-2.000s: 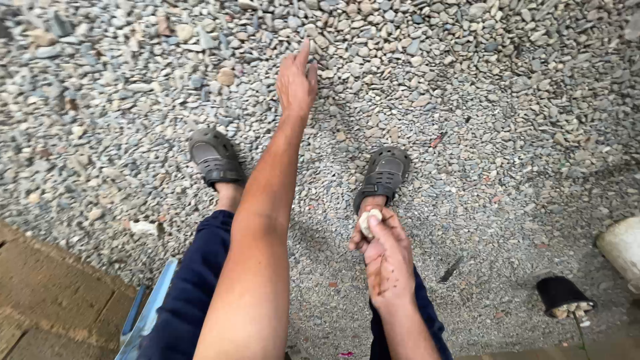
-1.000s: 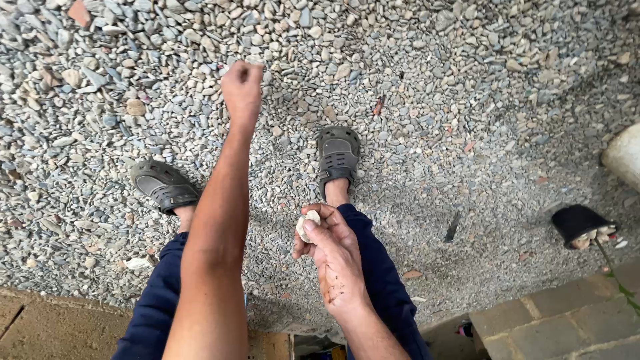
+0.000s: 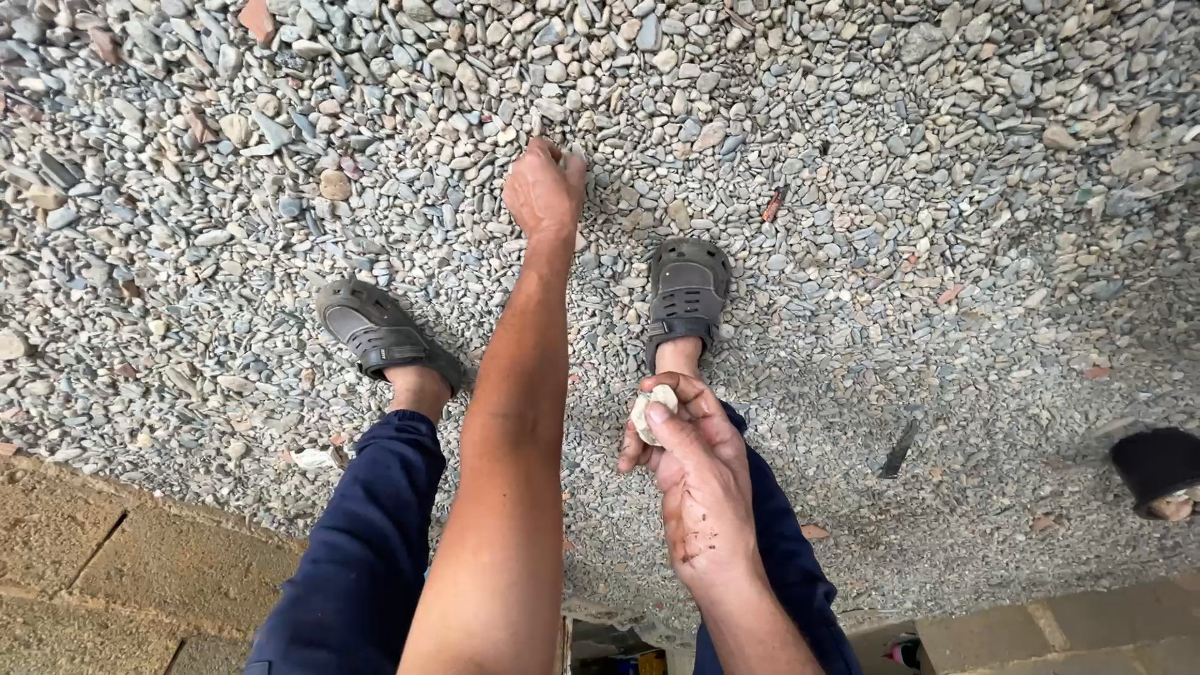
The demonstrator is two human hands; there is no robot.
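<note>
My left hand (image 3: 546, 187) is stretched out low over the grey gravel (image 3: 450, 131), ahead of my feet. Its fingers are curled and a small pale spot shows by the thumb; whether it grips a pebble cannot be told. Nearer to me, my right hand (image 3: 698, 455) pinches flat whitish stones (image 3: 653, 414) between thumb and fingers, above my right ankle. Their exact number is unclear, as the fingers cover part of them. Brown smudges mark the right wrist and fingers.
Grey clogs (image 3: 380, 328) are on my feet, set apart on the gravel. Paving blocks (image 3: 150, 553) edge the lower left, and a block edge (image 3: 1041, 623) the lower right. A black container (image 3: 1158, 469) with stones lies at far right. A dark strip (image 3: 900, 448) is on the gravel.
My left hand had its fingers extended two seconds ago; they are curled now. The right hand keeps the pale stones throughout. The view has shifted.
</note>
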